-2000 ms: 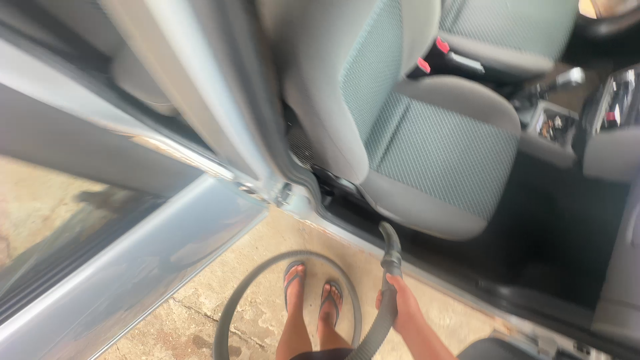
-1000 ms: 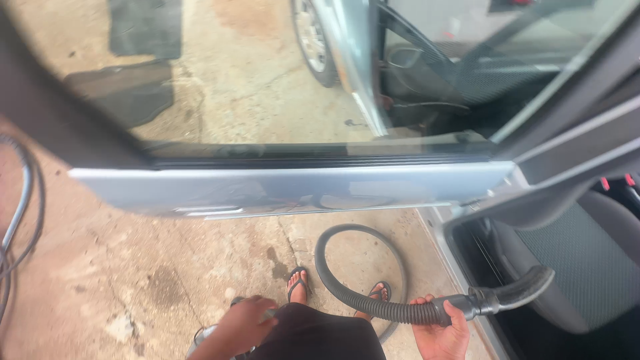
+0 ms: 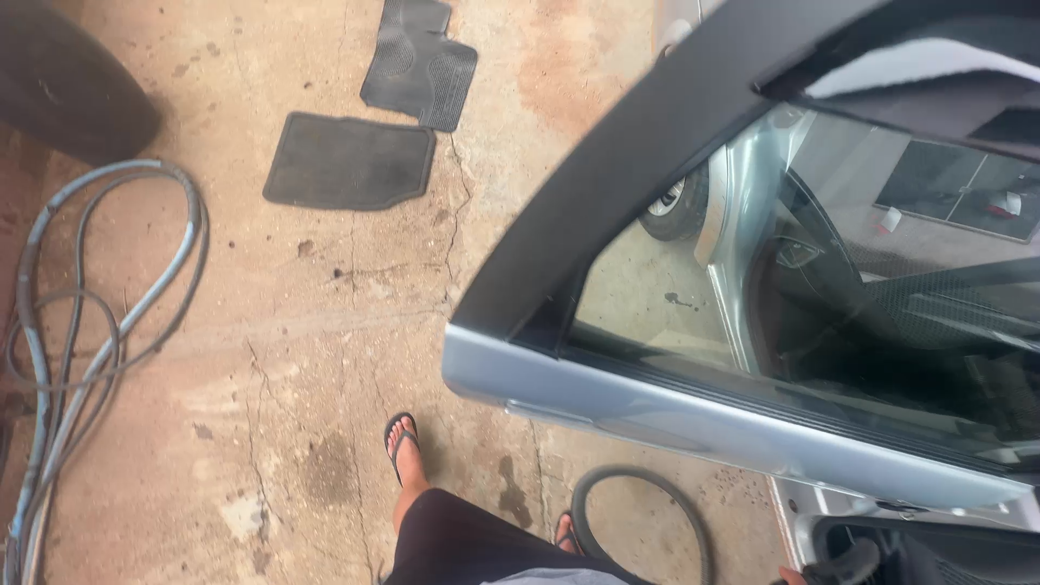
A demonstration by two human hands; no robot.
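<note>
At the bottom right edge, a small part of my right hand (image 3: 790, 577) shows at the dark plastic end of a vacuum hose (image 3: 849, 562), beside the door sill of a silver car; its grip is mostly cut off by the frame. The ribbed hose (image 3: 705, 528) loops on the concrete near my foot. My left hand is out of view. An open car door (image 3: 691, 439) with a glass window stands between me and the car's front.
Two dark rubber floor mats, one plain (image 3: 349, 162) and one ribbed (image 3: 422, 65), lie on the cracked concrete. Blue and grey hoses (image 3: 154, 292) are coiled at the left, below a dark tyre (image 3: 73, 81). My sandalled foot (image 3: 404, 447) is left of the door.
The view has swung left from the car seats past the door. My left hand, in view a second ago, has gone out of frame; my right hand is now mostly cut off.
</note>
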